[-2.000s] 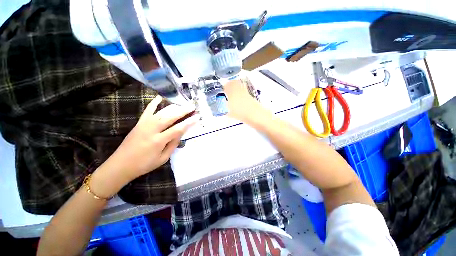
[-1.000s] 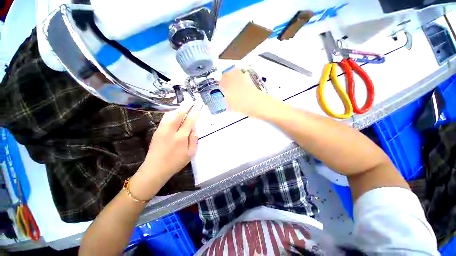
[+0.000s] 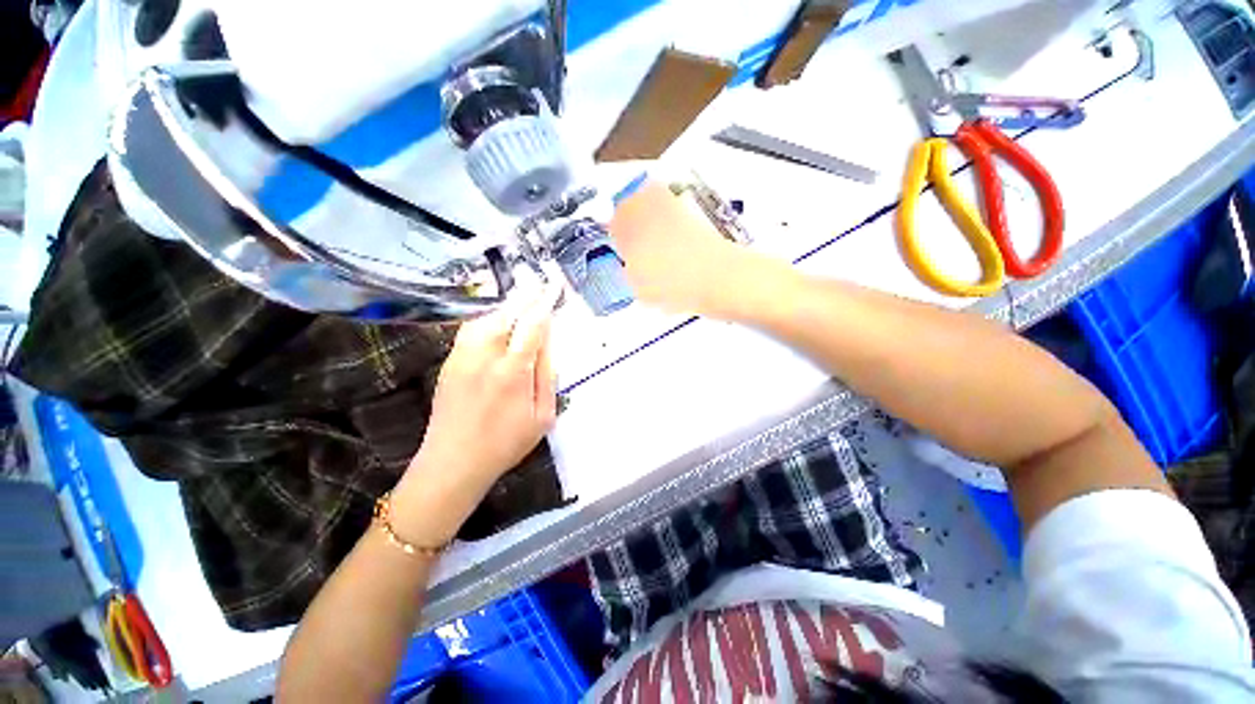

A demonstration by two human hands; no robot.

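Observation:
The dark plaid garment (image 3: 296, 440) lies on the table left of the needle, partly under my left hand and the machine head. My left hand (image 3: 496, 378) lies palm down over the garment's right part, fingertips at the presser foot (image 3: 520, 261). My right hand (image 3: 674, 255) is just right of the grey-blue cylindrical attachment (image 3: 600, 278), its fingers bent behind it. What the right fingers touch or hold is hidden. The ribbed grey-white knob (image 3: 520, 162) sits on the sewing machine (image 3: 358, 69) above the attachment.
Scissors with yellow and red handles (image 3: 984, 206) lie right of the needle, beside a purple-pink tool (image 3: 1025, 110) and a thin grey metal tool (image 3: 796, 153). A brown rectangular piece (image 3: 666, 105) lies behind. Another pair of scissors (image 3: 138, 641) is far left. Blue crates (image 3: 1149, 344) stand below the table.
The camera view has shifted and turned, so the machine head and garment appear in other places. My left hand's fingers have drawn closer together at the presser foot. My right hand stays by the attachment.

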